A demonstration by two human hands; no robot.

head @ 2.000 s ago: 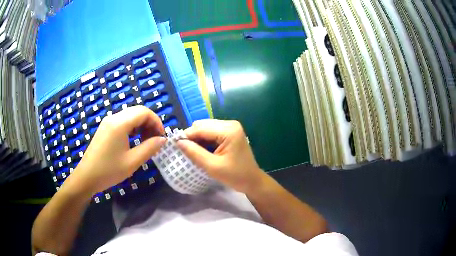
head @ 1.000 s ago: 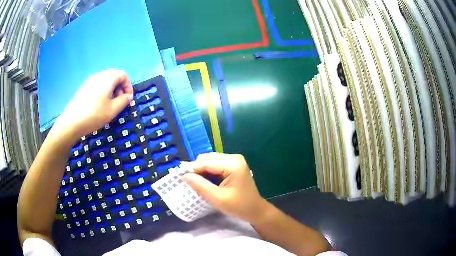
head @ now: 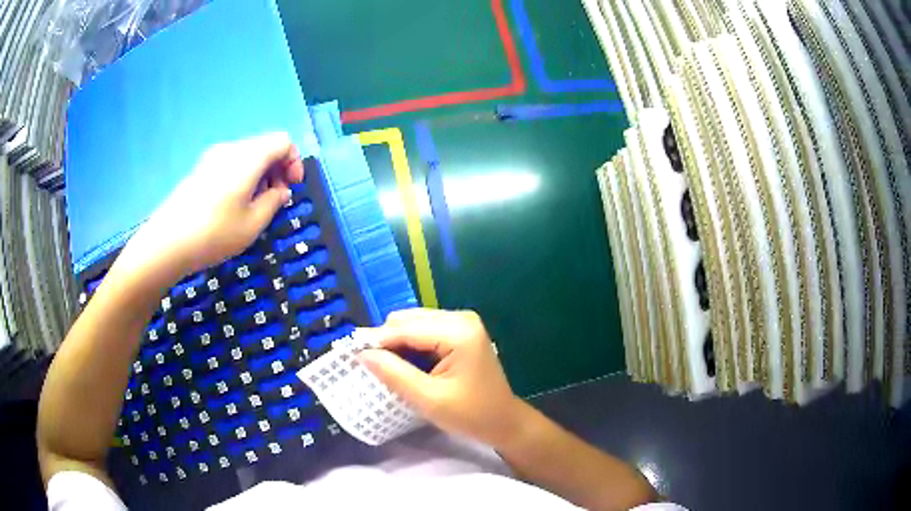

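Observation:
A black foam tray [head: 222, 371] with rows of blue oblong cut-outs and small white labels lies in front of me. My left hand [head: 245, 195] is over the tray's far right part, fingertips pinched at a small white label [head: 290, 200] near the top cut-out. Whether the label is still in the fingers or touches the foam is hard to tell. My right hand [head: 445, 367] holds a white label sheet [head: 362, 394] printed with small dark squares, slightly bent, over the tray's near right edge. My left hand and forearm hide the tray's far left part.
A plain blue sheet [head: 185, 120] lies beyond the tray, with more blue sheets [head: 365, 215] under its right side. Stacked boards [head: 759, 220] stand at the right and more stacked boards [head: 35, 240] at the left. A crumpled clear bag [head: 105, 35] is at the far left. The green top has coloured tape lines.
My left hand left the label sheet, reached over the tray's far part, and then moved a little right along it. My right hand still holds the sheet, now slightly lower in view than at first.

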